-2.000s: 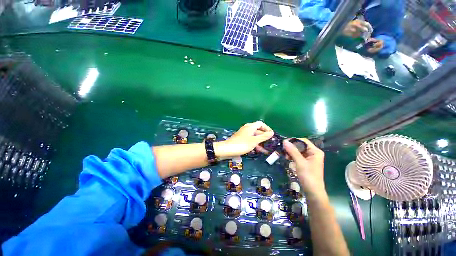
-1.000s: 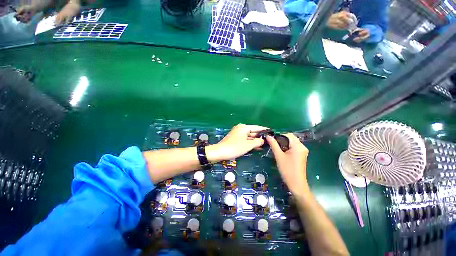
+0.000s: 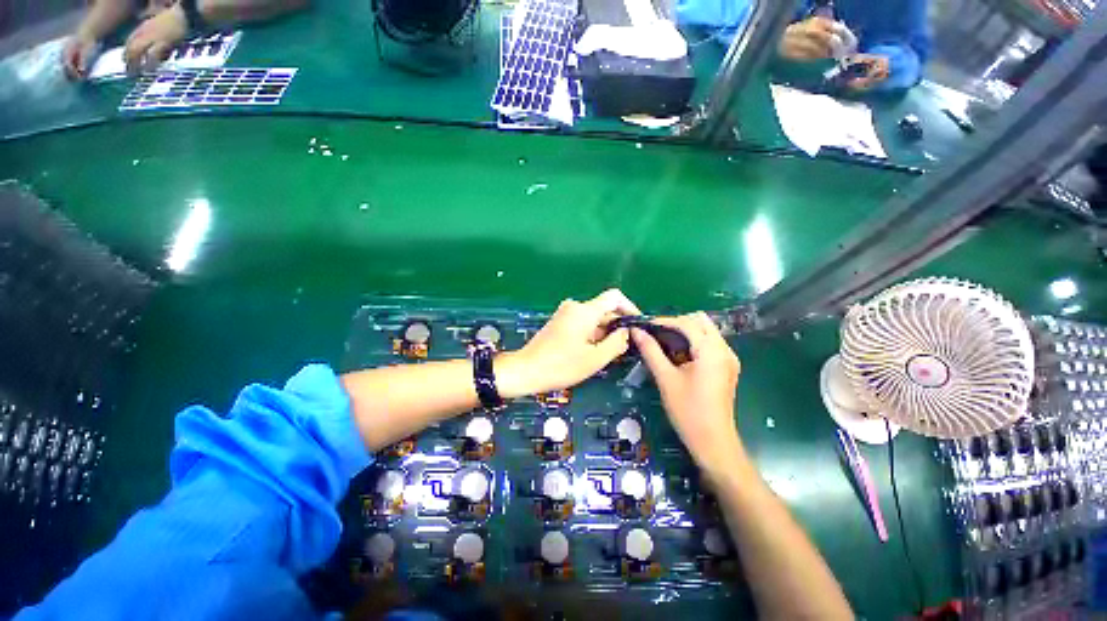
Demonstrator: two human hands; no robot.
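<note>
My left hand (image 3: pixel 580 340), with a dark band on the wrist, and my right hand (image 3: pixel 694 370) meet above the back right part of the clear blister tray (image 3: pixel 376 318). Together they hold a small dark unit (image 3: pixel 666 340), probably a watch housing. Its far side is pinched in my left fingers; the rest lies in my right fingers. A small pale tab (image 3: pixel 634 377) shows below it. The fingers hide most of the unit. The tray pockets hold rows of modules (image 3: pixel 555 485) with pale round discs and orange-gold parts.
A white fan (image 3: pixel 929 370) stands at the right, with a pink stick-like tool (image 3: pixel 863 485) beside it. Filled trays (image 3: pixel 1014 503) lie beyond the fan, stacked trays (image 3: pixel 55 425) at left. A metal post (image 3: pixel 898 231) slants at right. Other people's hands work across the line.
The fingers have closed more tightly around the dark unit, which is now seen more edge-on. The white tab that stuck out clearly two seconds ago shows only faintly. The view has shifted slightly.
</note>
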